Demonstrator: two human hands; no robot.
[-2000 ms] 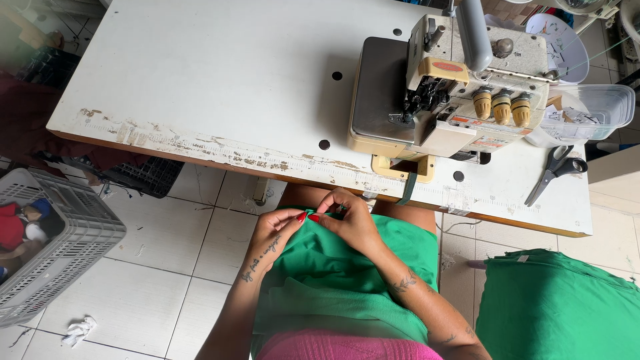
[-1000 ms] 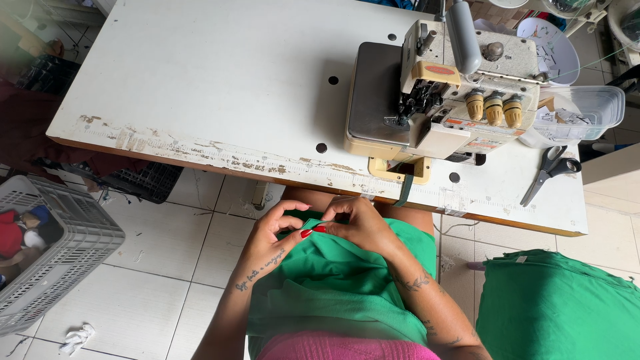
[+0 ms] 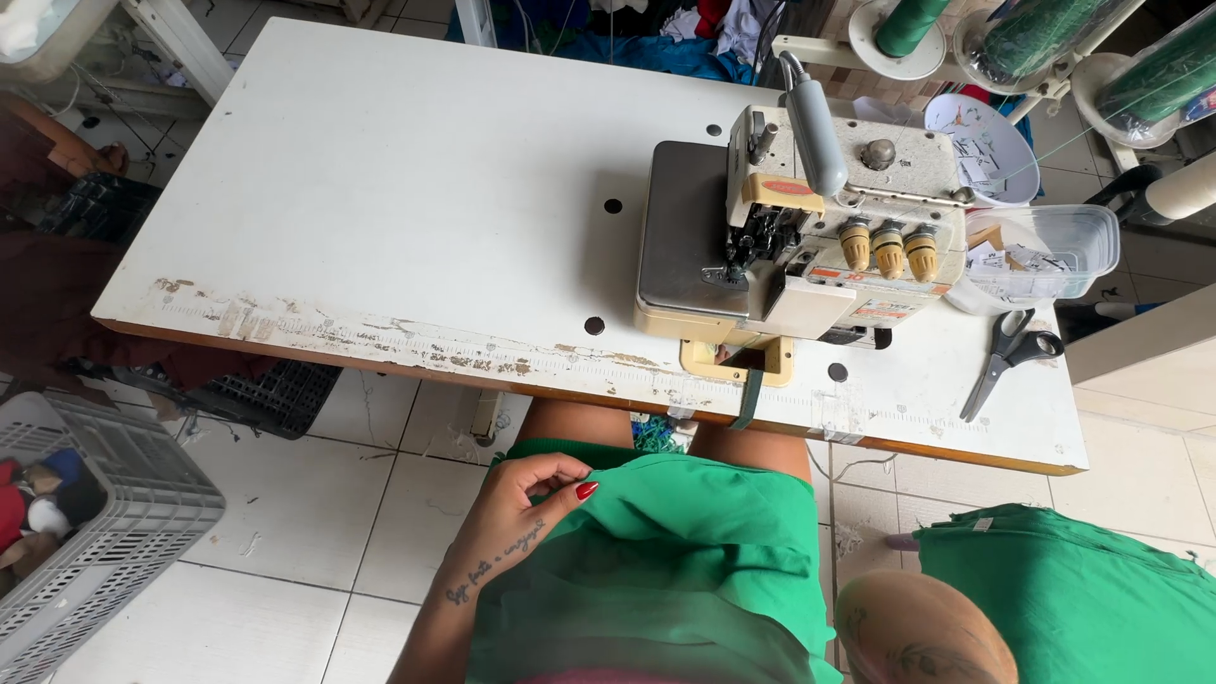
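Green fabric [image 3: 684, 532] lies across my lap below the table's front edge. My left hand [image 3: 541, 499] pinches its upper edge between thumb and fingers. Only my right forearm shows at the bottom right; the right hand itself is out of the picture. Beside that forearm hangs a stack of green fabric pieces [image 3: 1073, 589]. In front of me an overlock sewing machine [image 3: 836, 228] stands on the white table [image 3: 408, 190]. Black-handled scissors [image 3: 1009, 361] lie on the table to the right of the machine.
A plastic tub [image 3: 1088, 252] and a white bowl [image 3: 983, 142] holding small labels stand beside the machine. Green thread cones [image 3: 907, 27] are behind it. A grey crate [image 3: 123, 503] of cloth is at the lower left. Another person's hand [image 3: 109, 157] shows at the upper left.
My right hand has let go of the fabric edge and moved down to the right, out of view. My left hand still pinches the edge.
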